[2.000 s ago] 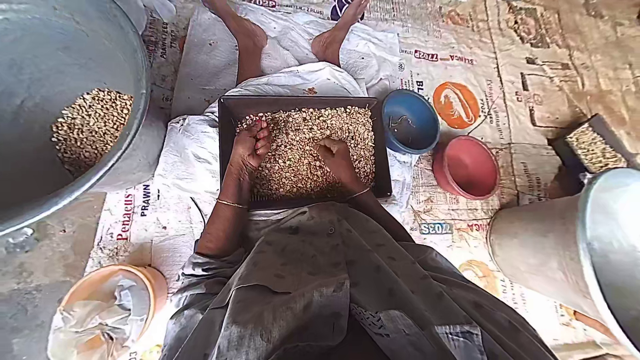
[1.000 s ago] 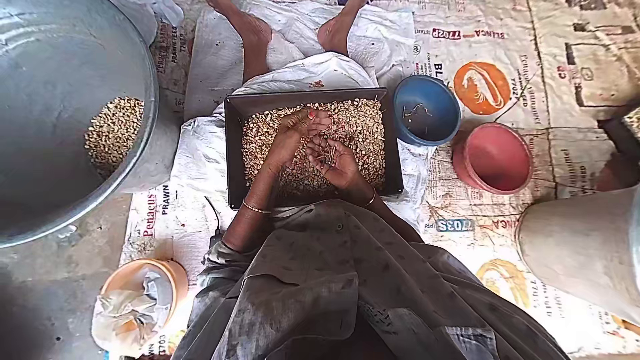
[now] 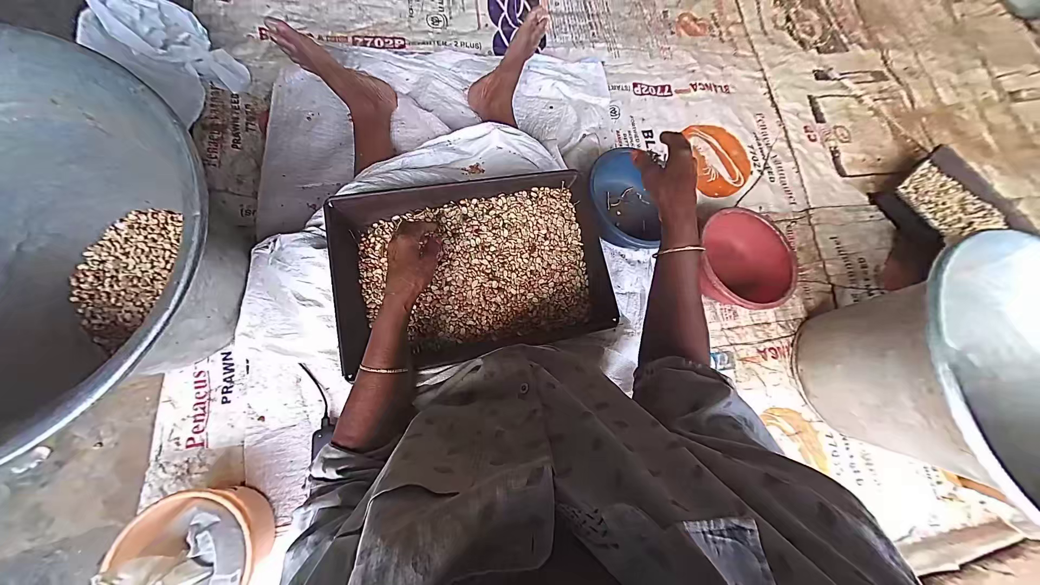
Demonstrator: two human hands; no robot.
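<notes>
A dark rectangular tray (image 3: 475,188) across my lap holds a layer of small pale kernels or nut pieces (image 3: 504,268) mixed with reddish bits. Down in the pieces at the tray's left side is my left hand (image 3: 413,258), fingers bent; whether it grips any is hidden. My right hand (image 3: 669,175) is raised at the right edge of the blue bowl (image 3: 621,199), thumb and fingers curled, with small dark bits seeming to lie at the fingers. A few thin scraps rest inside that bowl. Beside it, below my right hand, stands a red bowl (image 3: 747,258).
A large metal basin (image 3: 73,162) with a heap of similar pieces stands at the left. An orange bucket (image 3: 252,520) holding plastic is at the lower left. To the right are a metal vessel (image 3: 877,357) and another tray (image 3: 995,191) of pieces. Printed sacks (image 3: 780,65) cover the floor.
My hands were close together over the tray a second ago. The right one has moved right, out to the blue bowl, while the left one has moved to the tray's left part.
</notes>
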